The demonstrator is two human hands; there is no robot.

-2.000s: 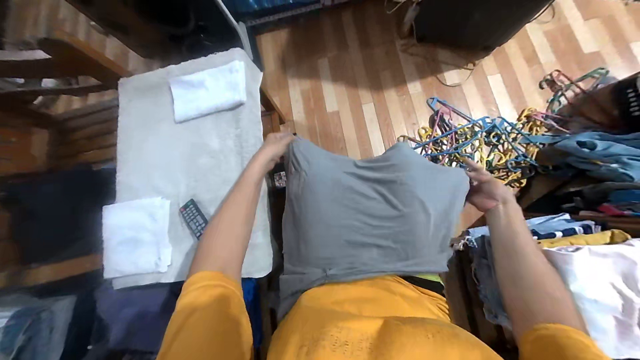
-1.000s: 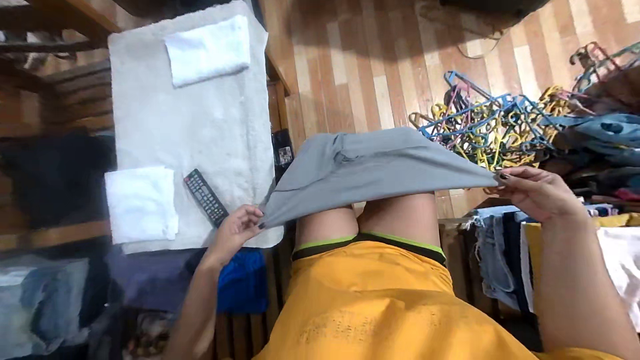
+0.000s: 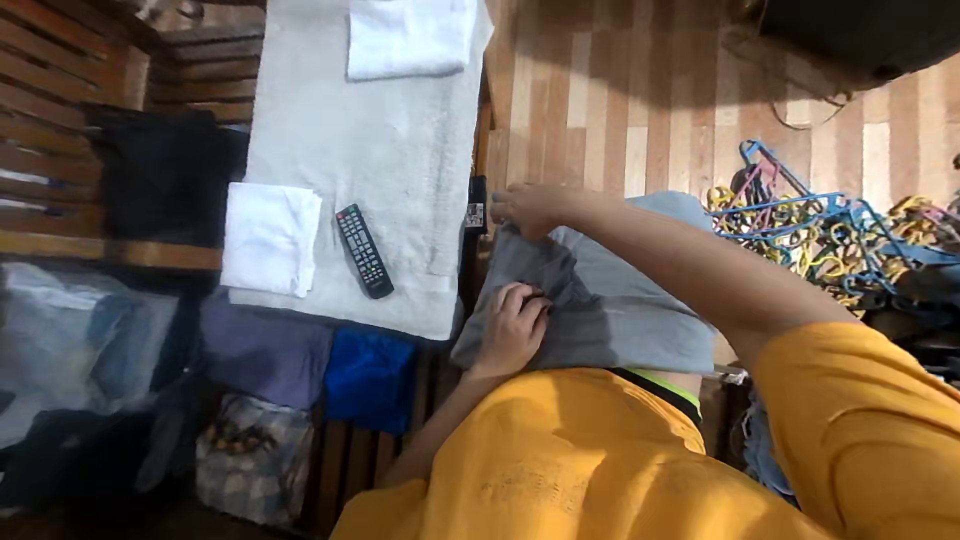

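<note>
A grey cloth garment (image 3: 637, 322) lies spread across my lap. My left hand (image 3: 516, 324) rests on its left part with the fingers curled; whether they pinch the fabric is hard to tell. My right hand (image 3: 529, 210) reaches across to the garment's far left corner, its fingers closed on the edge there. Left of the garment, a black remote control (image 3: 364, 251) lies on a pale towel-like cover (image 3: 397, 165). Beside the remote is a folded white cloth (image 3: 270, 238), and another folded white cloth (image 3: 409, 37) lies farther up the cover.
Tangled plastic hangers (image 3: 810, 225) lie at the right on the wood-patterned floor (image 3: 600, 97). Blue folded fabric (image 3: 369, 379), purple-grey fabric (image 3: 262, 345) and a checked cloth (image 3: 255, 457) sit at lower left. A dark garment (image 3: 169, 176) lies on a slatted wooden seat.
My right hand has moved from the garment's right end across to its far left corner. The garment, stretched between both hands earlier, now lies over my lap.
</note>
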